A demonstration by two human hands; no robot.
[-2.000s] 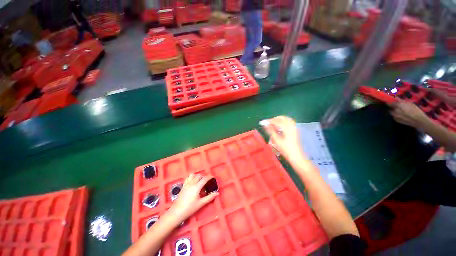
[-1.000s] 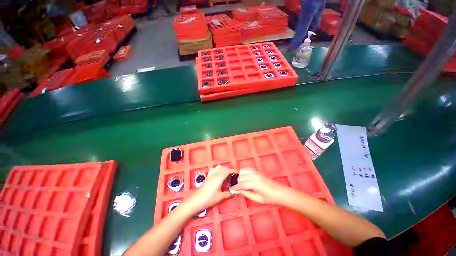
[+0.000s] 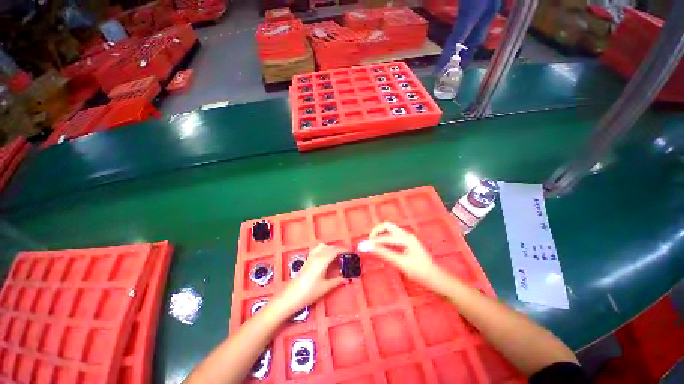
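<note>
My left hand [image 3: 319, 271] holds a small black rounded-square smartwatch body [image 3: 350, 265], dark glossy face up, over the middle of the red foam tray [image 3: 405, 337]. My right hand [image 3: 399, 251] is just right of it, pinching a small white cleaning cloth [image 3: 366, 246]. The cloth is close to the unit; I cannot tell if they touch. Several units lie in the tray's left pockets: one dark face up [image 3: 261, 231] at top left, others showing pale rims and round dark centres [image 3: 303, 355]. My left forearm partly hides some of them.
Stacked empty trays [image 3: 67, 315] lie at left, with a shiny scrap [image 3: 185, 305] beside them. A white bottle [image 3: 474, 206] and paper sheet [image 3: 534, 247] lie at right. Filled trays [image 3: 364, 97], a clear pump bottle [image 3: 449, 75] and metal posts [image 3: 506, 56] stand beyond. A person's legs [image 3: 469, 30] show behind.
My right hand reached from beside the white bottle to the unit, then moved slightly back from it, showing the white cloth. My left hand keeps the unit, whose dark face now shows more fully.
</note>
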